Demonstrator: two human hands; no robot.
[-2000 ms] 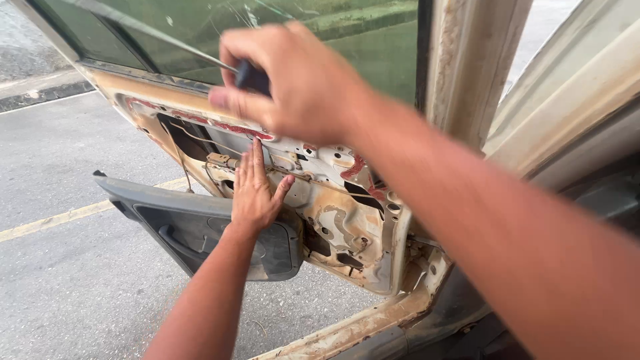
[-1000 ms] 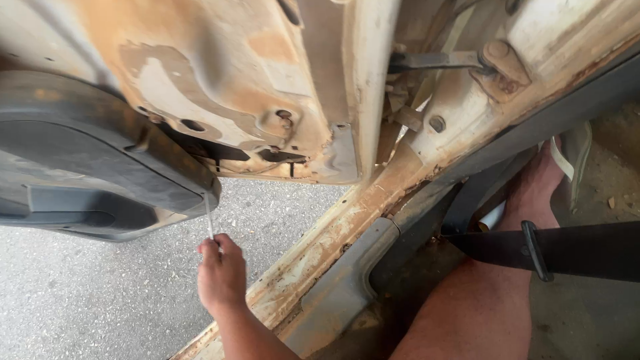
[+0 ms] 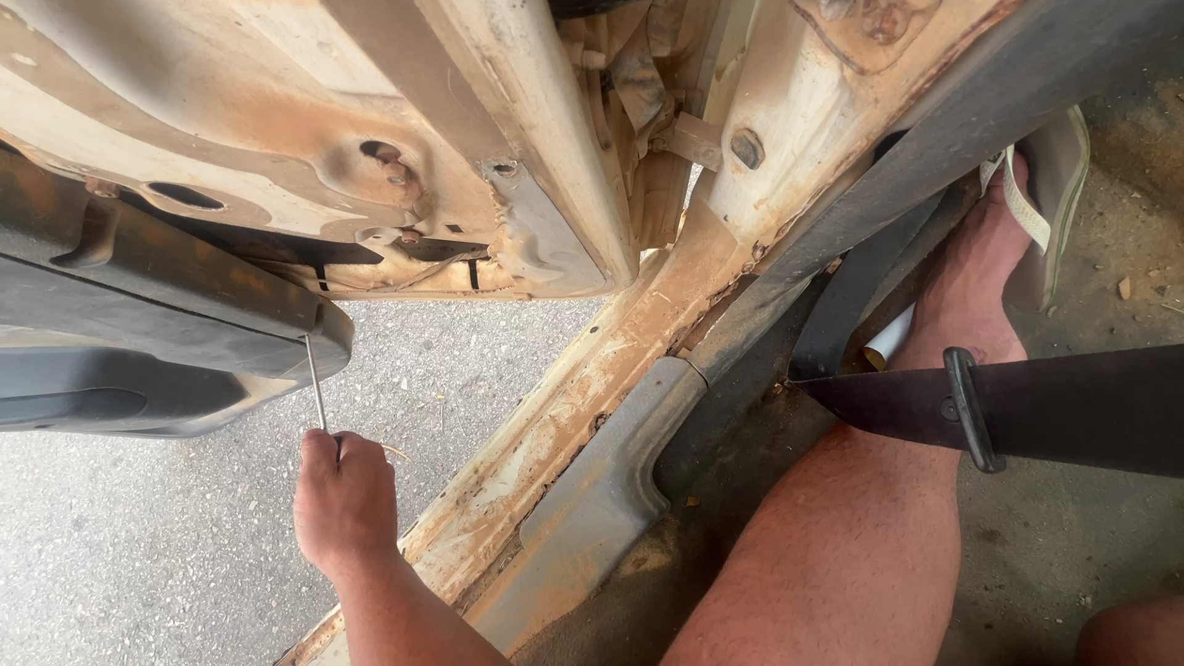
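My left hand point(image 3: 347, 499) is closed around the handle of a screwdriver point(image 3: 315, 384) at the lower left. The handle is mostly hidden in the fist. The metal shaft points up, and its tip meets the lower edge of the grey door trim panel point(image 3: 231, 314) near its rounded corner. This panel hangs apart from the bare inner metal of the car door point(image 3: 305, 139), with a dark gap between them. Brown dirt covers much of the door metal, which has several holes. My right hand is out of view.
The dirty door sill point(image 3: 518, 435) runs diagonally beside grey sill trim point(image 3: 601, 499). To the right are my leg point(image 3: 832, 546), a foot in a flip-flop point(image 3: 1045, 222) and a dark seat belt point(image 3: 1082, 407) with a plastic stop. Grey pavement point(image 3: 166, 536) shows below the door.
The screwdriver was in my raised right hand two seconds ago, while my left hand touched the door. Now my left hand holds it at the panel's edge. The view has swung downward.
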